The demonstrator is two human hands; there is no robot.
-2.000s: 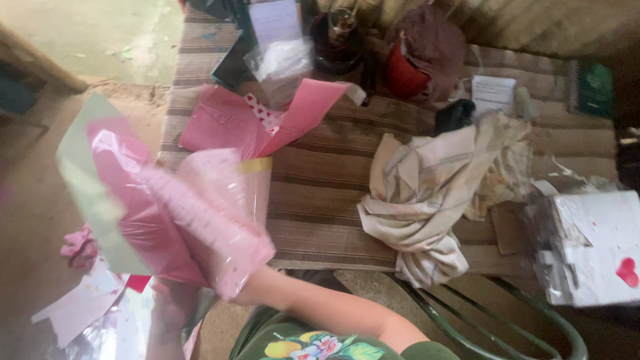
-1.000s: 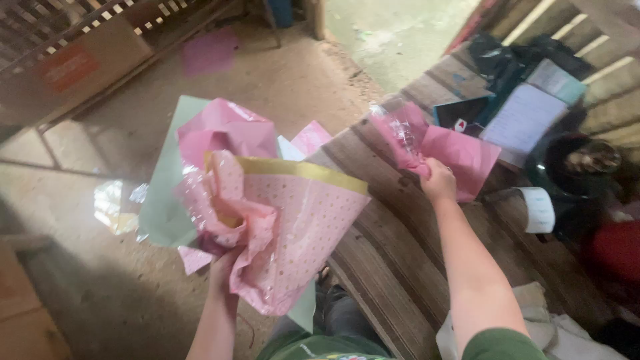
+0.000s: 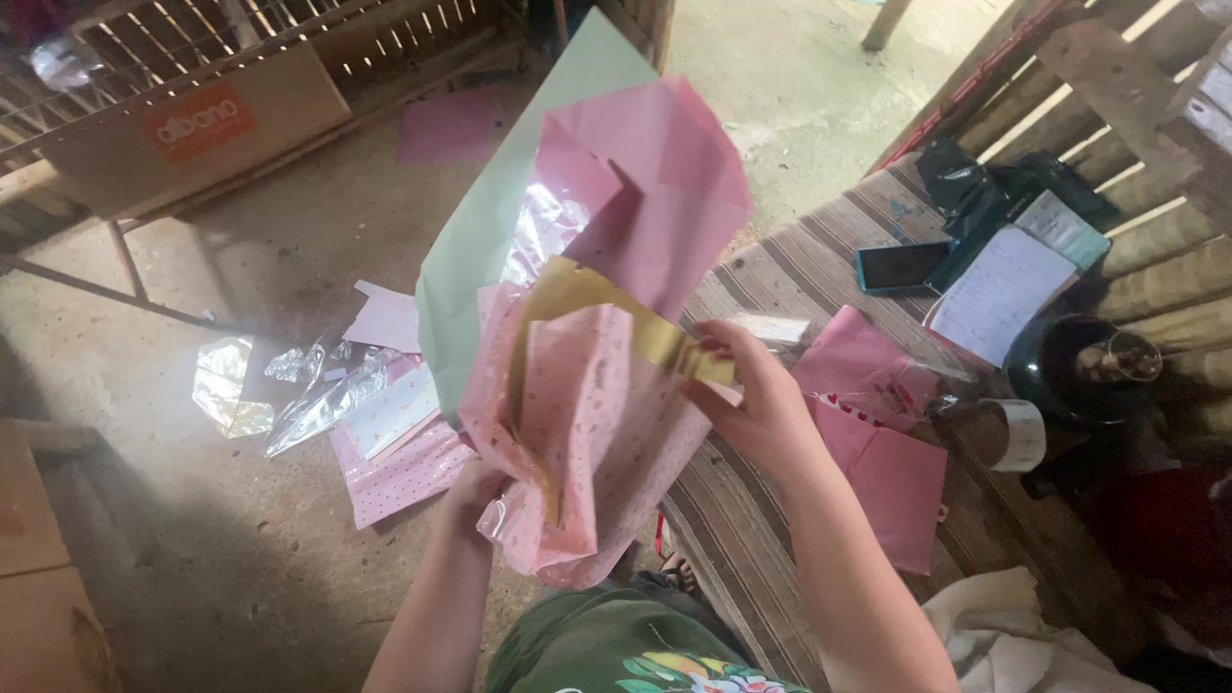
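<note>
My left hand (image 3: pixel 476 486) grips the gathered lower part of a bundle of wrapping sheets; its fingers are mostly hidden behind them. In front is a pale pink patterned sheet (image 3: pixel 616 462) with a gold border (image 3: pixel 616 298). Behind it stand a plain pink sheet (image 3: pixel 674 183) and a pale green sheet (image 3: pixel 481 231), which reaches highest. My right hand (image 3: pixel 746 395) pinches the gold-edged rim at the right between thumb and fingers. Folded pink paper pieces (image 3: pixel 890 481) lie on the striped surface, right of my right forearm.
Dotted pink paper (image 3: pixel 395 491) and clear plastic film (image 3: pixel 337 404) lie on the floor at left. On the striped table (image 3: pixel 789 269) are a phone (image 3: pixel 902 267), an open notebook (image 3: pixel 1001 289), a dark round pot (image 3: pixel 1059 371), a tape roll (image 3: pixel 1022 435) and a cream cloth (image 3: pixel 1001 626).
My right hand has let go of the pink paper on the table and now holds the gold-edged rim. My left hand still holds the bundle. The view has swung toward the floor since the oldest frame.
</note>
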